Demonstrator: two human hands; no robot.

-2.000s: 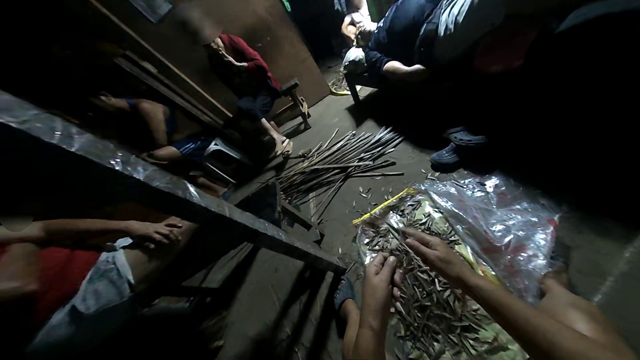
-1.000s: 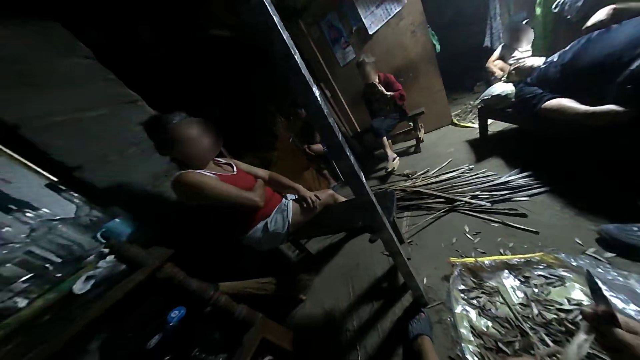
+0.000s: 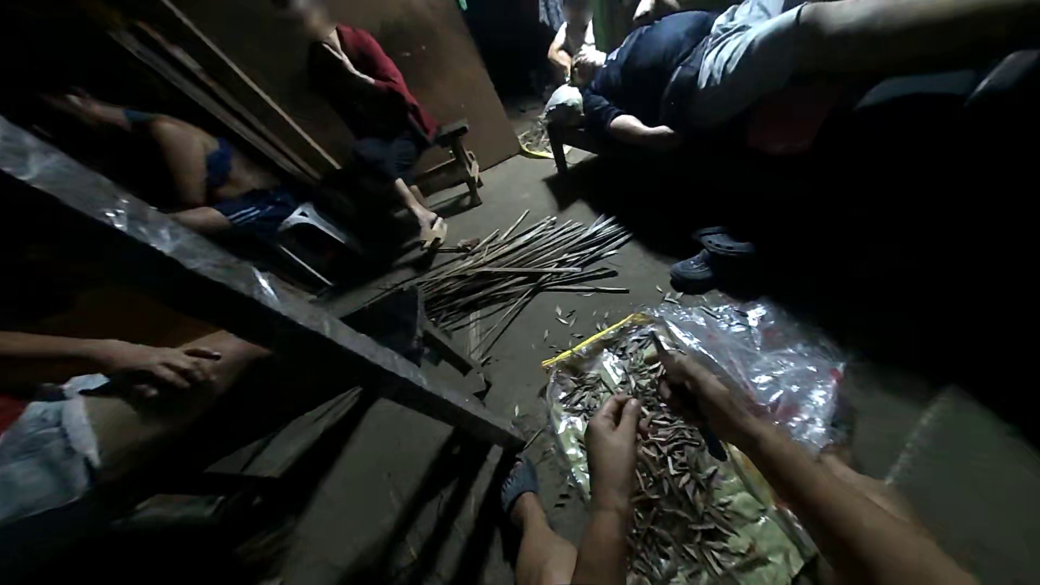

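Over a plastic sheet point(image 3: 601, 335) strewn with short dark slivers point(image 3: 674, 487), both hands are held close together. My right hand point(image 3: 699, 390) is closed around a dark knife point(image 3: 712, 439), whose blade seems to point up and away from me. The fingertips of my left hand point(image 3: 613, 426) are pinched together just left of it; whether a small piece is between them cannot be told. Beyond the sheet lies a loose pile of long thin sticks point(image 3: 528, 268) on the floor.
A wooden post point(image 3: 268, 292) slants across the left side. Several people sit or lie around, one with a hand point(image 3: 162, 366) resting at the left. Dark clogs point(image 3: 695, 270) stand beyond the sheet. A wooden bench point(image 3: 459, 154) is near the back wall.
The view has swung left and back again. One second ago the knife was at the right edge of the view; now both hands show over the slivers.
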